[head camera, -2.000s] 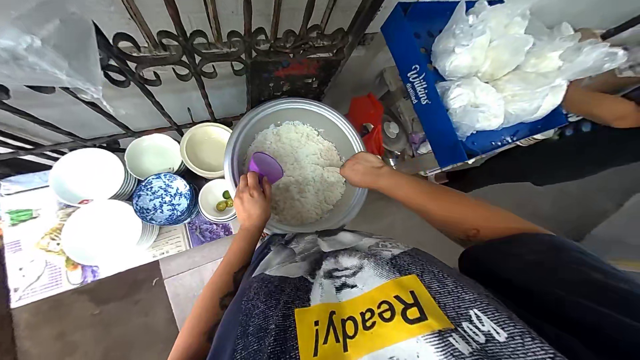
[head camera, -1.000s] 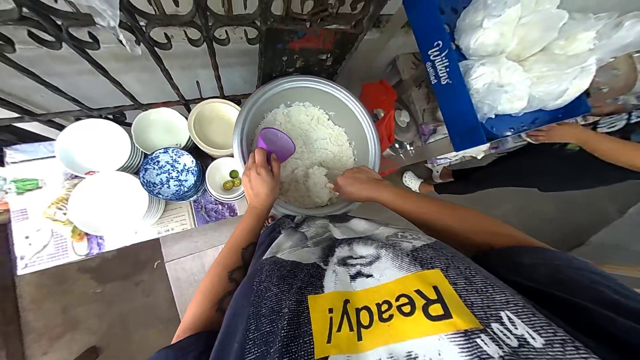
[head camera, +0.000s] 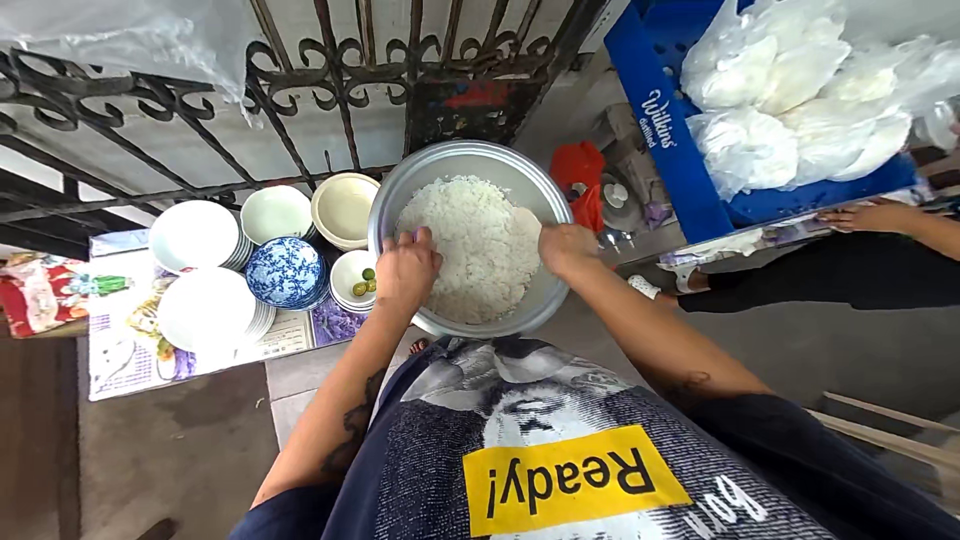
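A large round metal basin (head camera: 551, 199) holds a mound of white cooked rice (head camera: 469, 247). My left hand (head camera: 410, 270) is at the basin's left side with curled fingers; only a sliver of purple shows by its fingertips, so most of the purple cup is hidden. At the right side my right hand (head camera: 568, 249) is closed around the handle of a pale, flat rice paddle (head camera: 526, 225), whose blade lies against the rice. Just left of the basin stand a cream bowl (head camera: 345, 210) and a small white bowl (head camera: 349, 279) with several small green citrus fruits (head camera: 366, 285).
Stacked white plates (head camera: 206, 309), blue patterned bowls (head camera: 286, 272) and a pale green bowl (head camera: 276, 214) stand on the left table. Behind runs a black iron grille (head camera: 337, 67). A blue crate (head camera: 660, 127) with bagged white contents and another person's hand (head camera: 874, 215) are at right.
The purple cup, plainly visible over the rice in my left hand before, is now almost hidden at the basin's left side. The other person's hand has come to the crate's near edge since two seconds ago.
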